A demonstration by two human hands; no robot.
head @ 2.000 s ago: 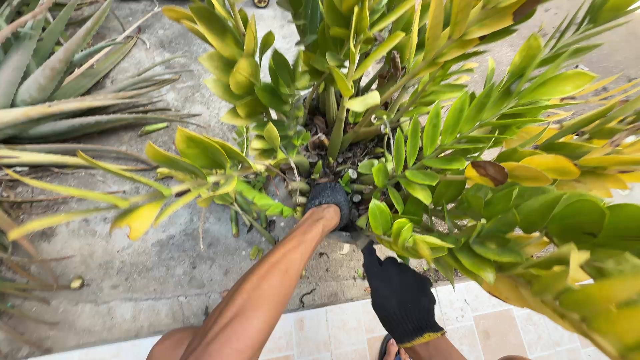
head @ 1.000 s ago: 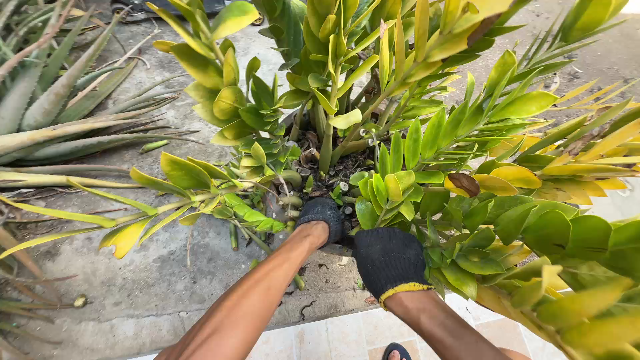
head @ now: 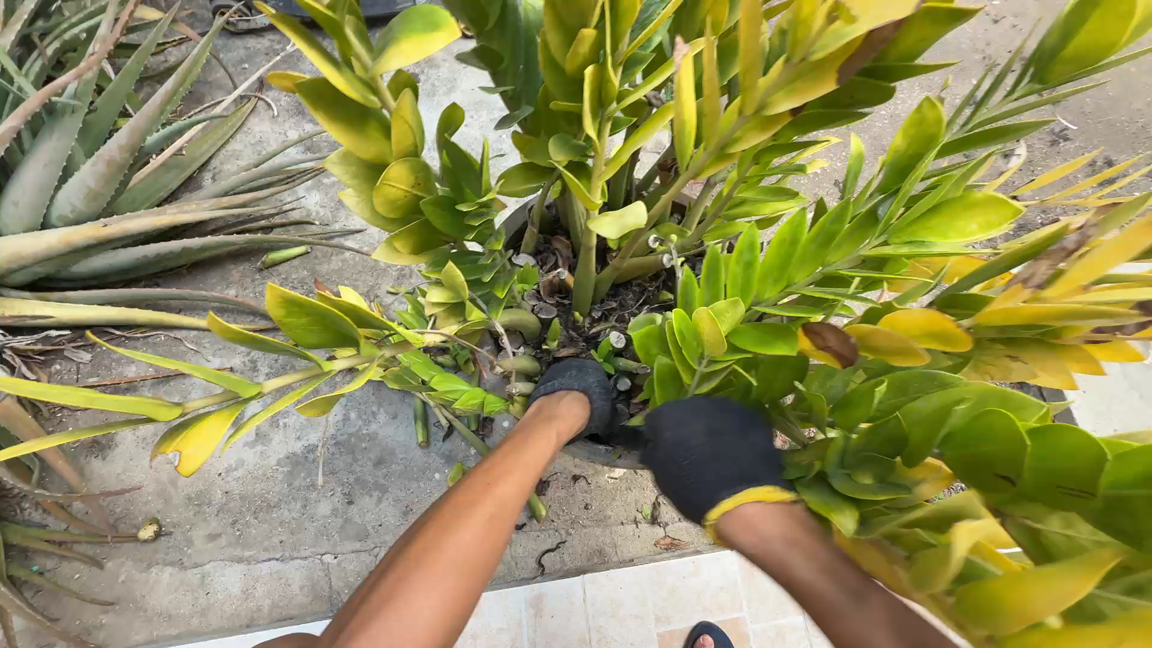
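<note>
A large ZZ plant (head: 585, 261) with green and yellowing leaves grows from a round pot, whose near rim (head: 607, 453) shows below my hands. My left hand (head: 576, 396), in a dark glove, reaches down into the base of the plant beside cut stem stubs (head: 617, 340); its fingers are hidden. Close to its right, my right hand (head: 720, 450), in a black glove with a yellow cuff, is at the pot's near edge. Something dark and narrow extends from it toward the left hand; what it is cannot be told. Dry litter (head: 630, 306) covers the soil.
Spiky aloe-like plants (head: 99, 180) spread over the concrete (head: 270, 504) at the left. A yellow-green stem (head: 306, 373) leans out left of the pot. Long leafy stems (head: 990, 432) reach over the right side. Pale tiles (head: 621, 598) and a sandalled foot (head: 708, 635) are at the bottom.
My right hand has moved up from the tiled edge to the pot's near rim, beside my left hand. My left hand has stayed at the plant's base.
</note>
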